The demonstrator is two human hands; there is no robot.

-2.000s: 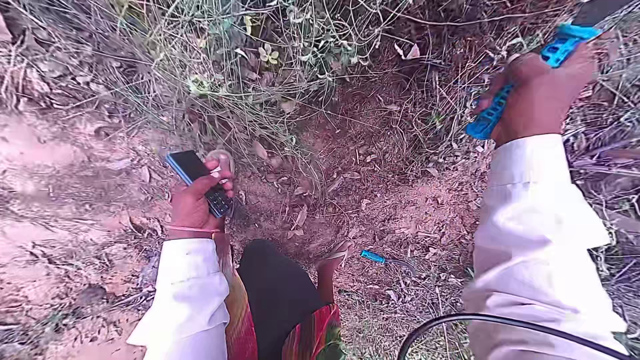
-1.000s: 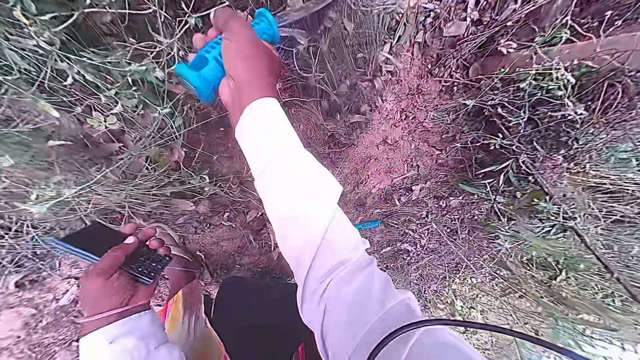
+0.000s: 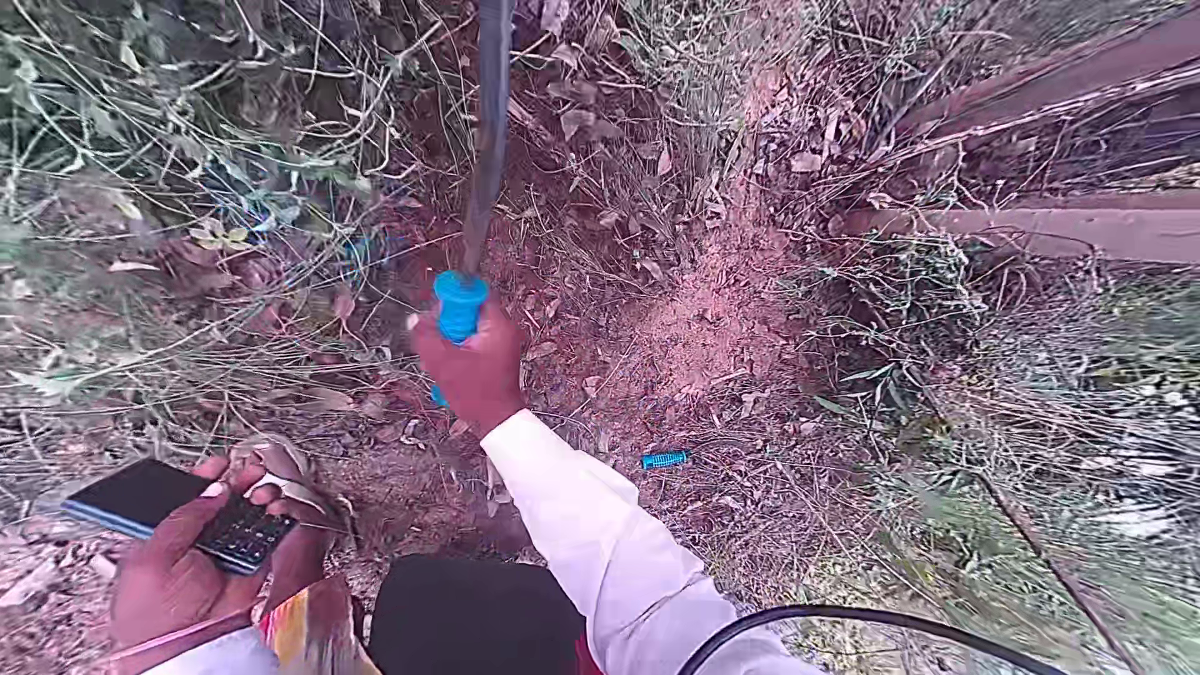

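Observation:
My right hand (image 3: 478, 366), in a white sleeve, is closed around the blue plastic handle (image 3: 459, 305) of a long-bladed tool. Its dark metal blade (image 3: 487, 141) points up toward the top of the view, over dry grass and leaves; the exact kind of tool cannot be told. At the lower left, my left hand (image 3: 192, 562) holds a dark device with a screen and keypad, like a keypad phone (image 3: 141, 492). Something pale and crumpled (image 3: 281, 469) is at the fingers of that hand. A small blue plastic piece (image 3: 665, 459) lies on the ground right of my right forearm.
Tangled grass and vines (image 3: 234, 187) cover the upper left. Reddish soil (image 3: 703, 328) lies in the middle. Brown beams or trunks (image 3: 1078, 230) stretch across the upper right. A black cable (image 3: 844, 614) curves along the bottom, beside dark cloth (image 3: 478, 614) on my lap.
My right hand was far out at the right two seconds ago and has come over to the left with the blue-handled tool. Its blade now points upward. The left hand still holds the device.

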